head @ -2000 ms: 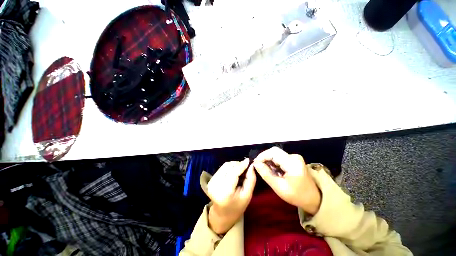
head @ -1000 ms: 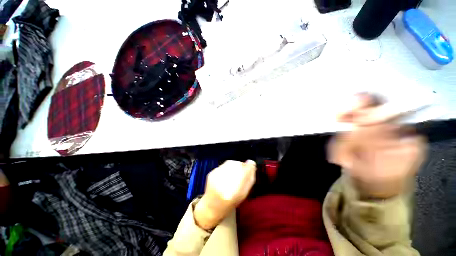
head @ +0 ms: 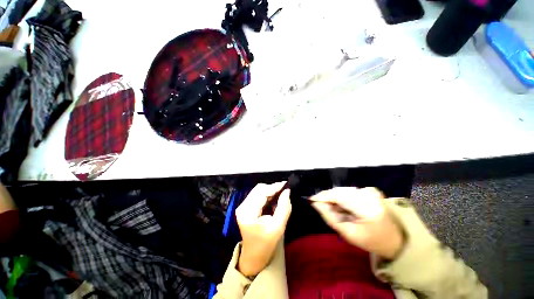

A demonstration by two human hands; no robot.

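My left hand (head: 263, 225) is over my lap, below the table edge, with thumb and forefinger pinched on a small black piece (head: 292, 180) whose round dark end shows at the fingertips. My right hand (head: 360, 219) is just to the right, thumb and fingers pinched together and slightly blurred; a thin sliver, perhaps a needle, may show at its fingertips, too fine to be sure. The hands are a short way apart. The round plaid container (head: 196, 87) on the table holds a tangled black heap with white specks.
On the white table (head: 328, 143) are a flat red plaid oval (head: 101, 125), a black cluster (head: 252, 16), a long clear box (head: 351, 76), a phone (head: 400, 9), a black bottle (head: 451, 32) and a blue case (head: 509, 55). Plaid garments (head: 105, 245) lie below left. A person's arm (head: 6, 207) shows at left.
My right hand has come back from above the table's right part to beside my left hand. My left hand has turned, so the black piece now shows. The view has shifted slightly.
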